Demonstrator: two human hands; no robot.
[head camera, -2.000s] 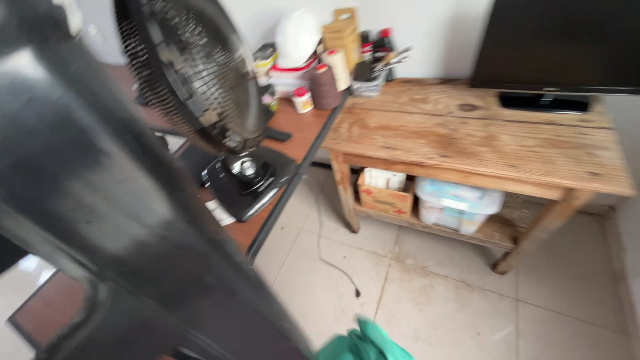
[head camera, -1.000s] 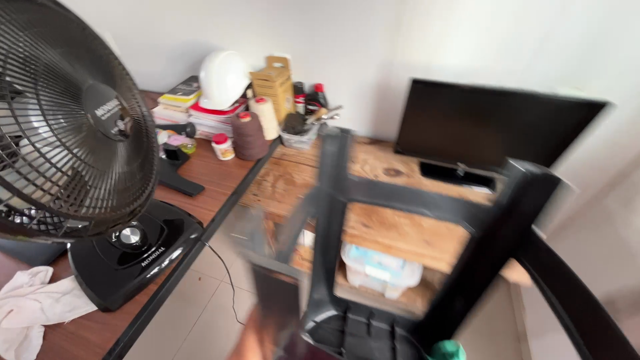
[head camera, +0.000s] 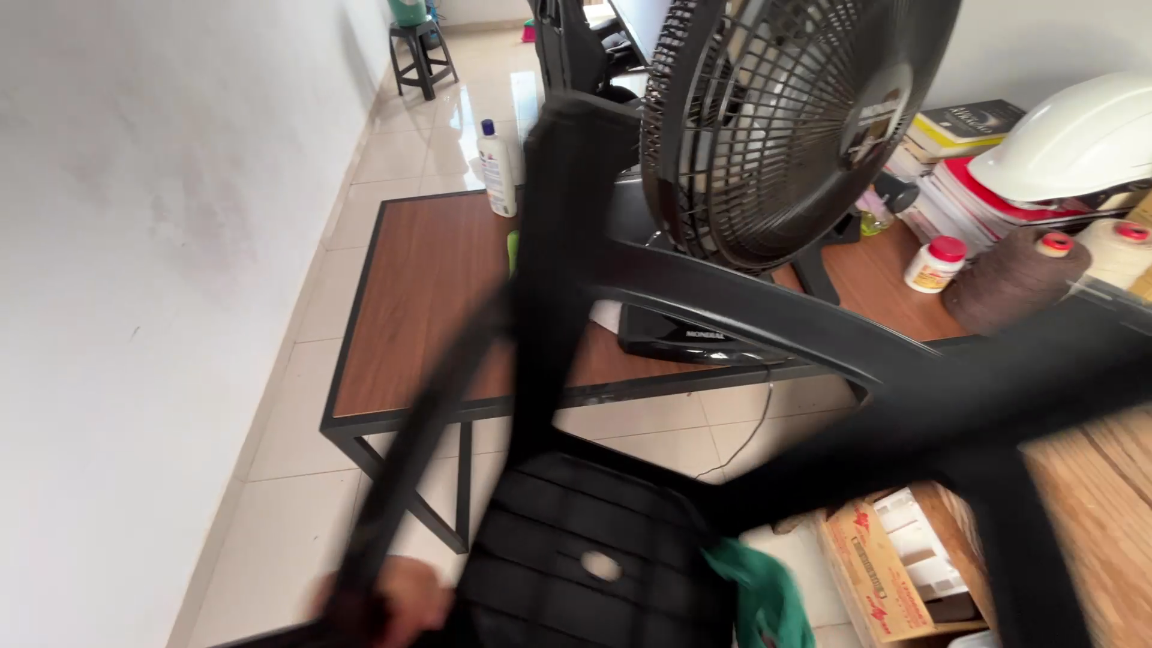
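A black plastic chair (head camera: 621, 531) is raised in front of me, tilted, with its slatted panel and round hole low in the view. My left hand (head camera: 400, 598), blurred, is closed around one of its bars at the lower left. A green cloth (head camera: 765, 589) hangs against the chair's right side near the bottom edge. My right hand cannot be made out; the chair or cloth may hide it. Behind the chair, a black fan (head camera: 783, 135) stands on a brown desk (head camera: 423, 297).
A white wall (head camera: 153, 270) runs along the left. The desk holds a white bottle (head camera: 498, 171), a jar with a red lid (head camera: 936, 264), thread cones (head camera: 1017, 279), books and a white hard hat (head camera: 1071, 139). Right of it stands a wooden table (head camera: 1102, 504) with a cardboard box (head camera: 873, 576) beneath.
The view has swung left, bringing the desk's far end and the left wall into sight. The chair has shifted and turned within the view; its slatted panel now shows more fully.
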